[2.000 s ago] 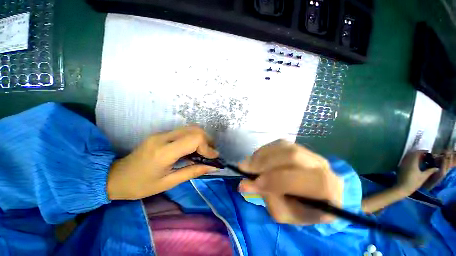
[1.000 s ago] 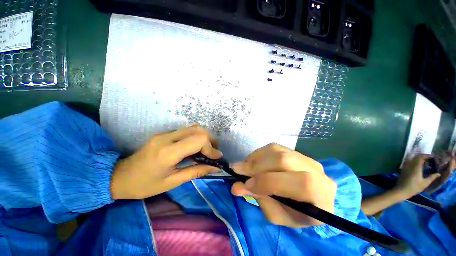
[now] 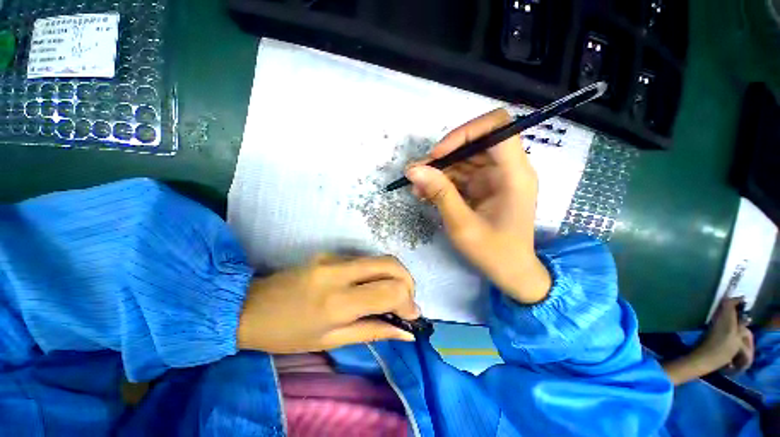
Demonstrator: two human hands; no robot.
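Observation:
My left hand holds a small black device housing at the near edge of the white sheet; fingers hide most of it. My right hand holds long black tweezers like a pen. Their pointed tip is at a loose pile of tiny silvery-grey bits on the sheet. Whether the tip holds a bit cannot be seen. Short rows of tiny black pieces lie beyond my right hand, partly hidden by it and the tweezers.
A black tray with housings in deep pockets lies beyond the sheet. A clear blister tray shows at the sheet's right. A labelled blister tray lies at the far left. Another person's hand is at the right, by another white sheet.
My right hand has moved the tweezers away from the housing, forward to the pile of bits. My left hand keeps the housing near the sheet's edge. The whole view has shifted.

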